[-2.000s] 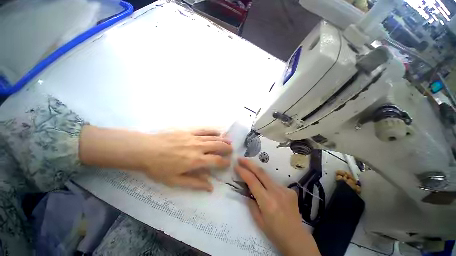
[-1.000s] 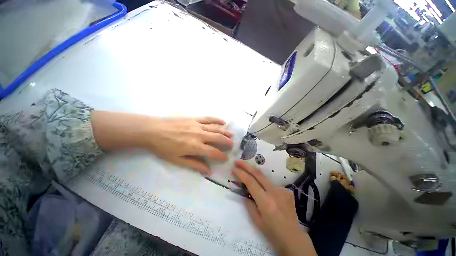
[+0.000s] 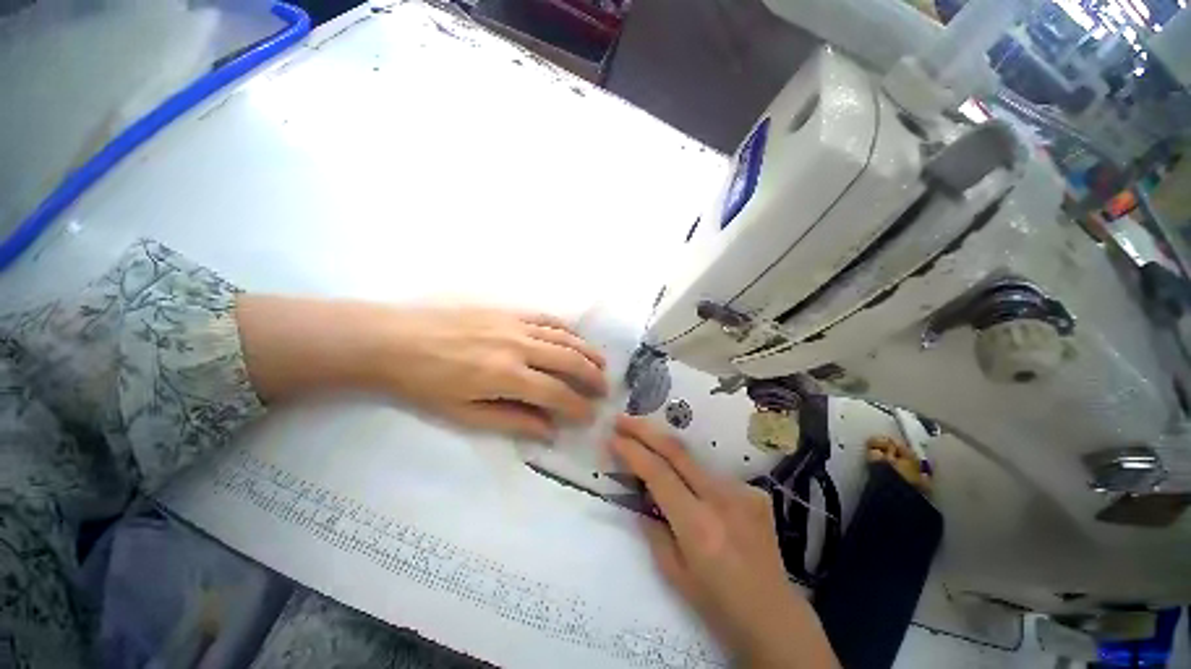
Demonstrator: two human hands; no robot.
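A thin white fabric piece (image 3: 603, 342) lies by the needle, almost lost against the white table. My left hand (image 3: 490, 370) rests flat at its left, fingers close together and pointing at the needle. My right hand (image 3: 705, 516) lies just in front of the presser foot (image 3: 648, 382), its index fingertip near the fabric. A dark tool tip shows under the right hand; whether the hand grips it is unclear. The off-white sewing machine (image 3: 810, 196) stands over the work at the right.
Black-handled scissors (image 3: 807, 503) and a dark phone (image 3: 882, 562) lie right of my right hand. Small yellow-brown items (image 3: 899, 460) lie behind the phone. A blue-rimmed basket (image 3: 144, 128) is at the left. A printed ruler scale (image 3: 392, 546) runs along the front edge.
My left hand's fingers have drawn closer together. The fabric near the needle shows less clearly than two seconds ago. My right hand stays in nearly the same place. The view has shifted slightly.
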